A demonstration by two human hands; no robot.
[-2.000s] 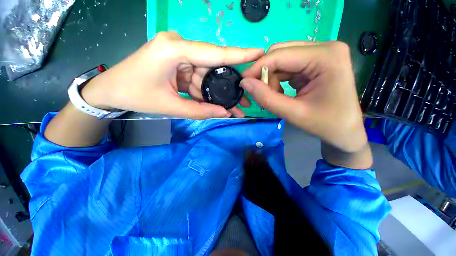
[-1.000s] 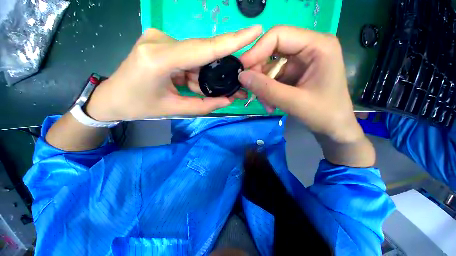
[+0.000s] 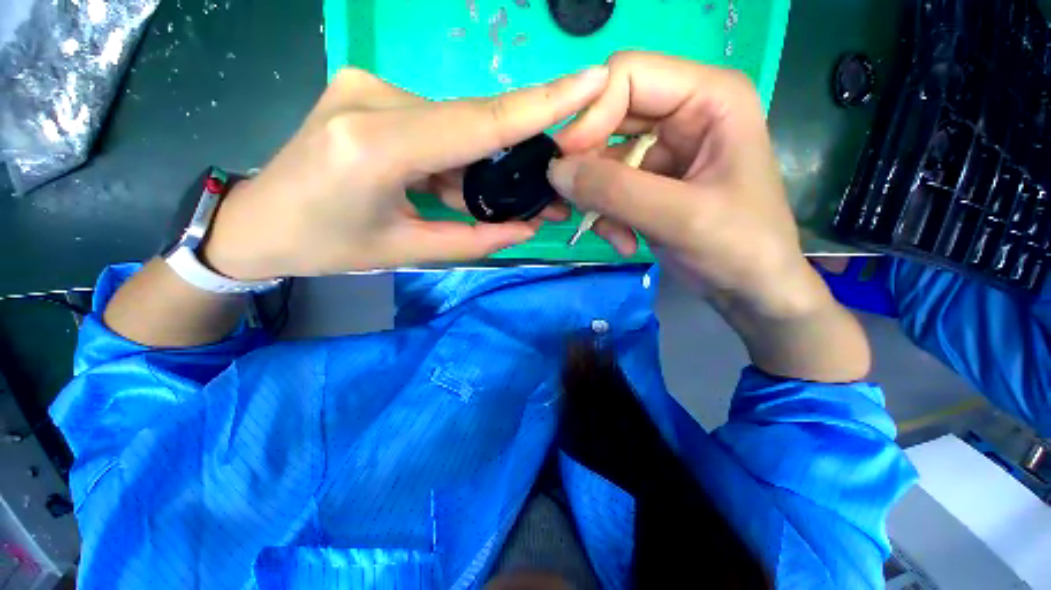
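A round black part (image 3: 507, 181) is held over the near edge of the green tray (image 3: 355, 46), its face tilted. My left hand (image 3: 386, 173) is shut on it from the left, fingers above, below and behind it. My right hand (image 3: 692, 173) has its thumb and index fingertips at the disc's right rim. It also holds a thin pale tool (image 3: 637, 150) in its curled fingers, tip pointing down and away from the disc. Whether a small metal piece is between my right fingertips is hidden.
Another black disc (image 3: 580, 12) and small silvery bits lie in the tray. A clear plastic bag (image 3: 63, 81) is at the far left. A disc (image 3: 853, 80) lies on the dark bench beside the black compartment tray (image 3: 962, 173). A blue sleeve (image 3: 962, 334) of another person is at right.
The black disc has moved up slightly and tilted. The pale tool has swung from nearly upright to slanting. My right hand has shifted up a little, fingertips still at the rim.
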